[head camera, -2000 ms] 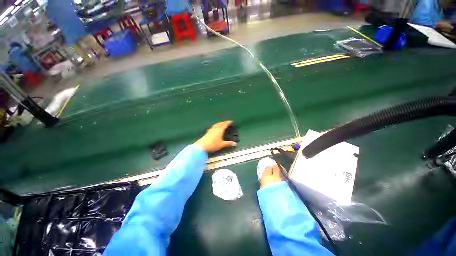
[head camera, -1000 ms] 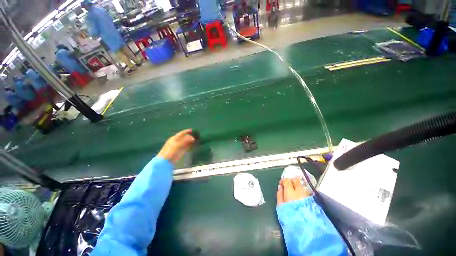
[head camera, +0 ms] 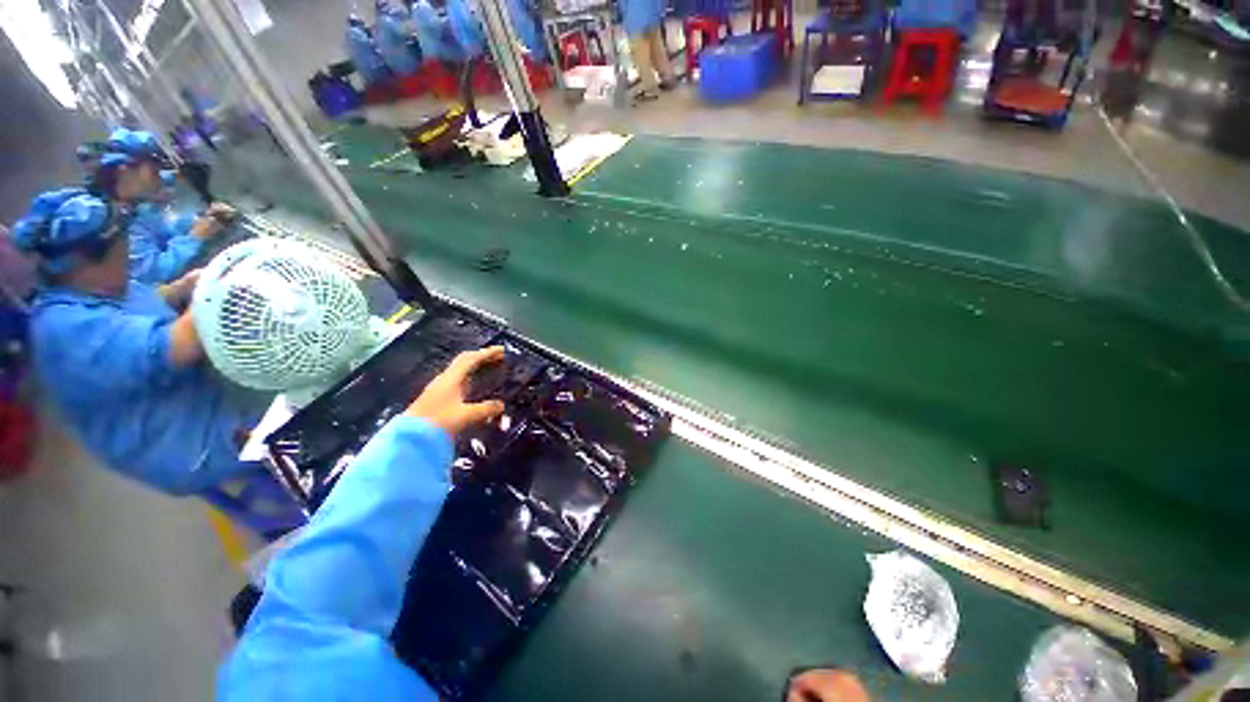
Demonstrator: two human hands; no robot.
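My left hand [head camera: 461, 394] is over the far part of the black compartment tray [head camera: 514, 549]. A small dark piece [head camera: 488, 373] shows between its thumb and fingers; its shape is hard to tell against the black tray. My right hand [head camera: 827, 686] is cut off by the bottom edge, with only a bit of it showing. A black housing [head camera: 1020, 494] lies on the green belt at the right. A crumpled whitish parts bag [head camera: 910, 616] lies on the worktop, and a second one [head camera: 1077, 669] is at the bottom right.
A pale green fan [head camera: 281, 314] stands beyond the tray at the left, beside workers in blue. Metal posts [head camera: 528, 103] rise near the belt. A cream edge rail [head camera: 850, 507] runs between worktop and belt. Another small dark piece [head camera: 492, 258] lies on the belt farther off.
The view has swung left. My left hand has moved from over the belt to the tray, with a dark piece at its fingers. My right hand is now mostly out of the picture.
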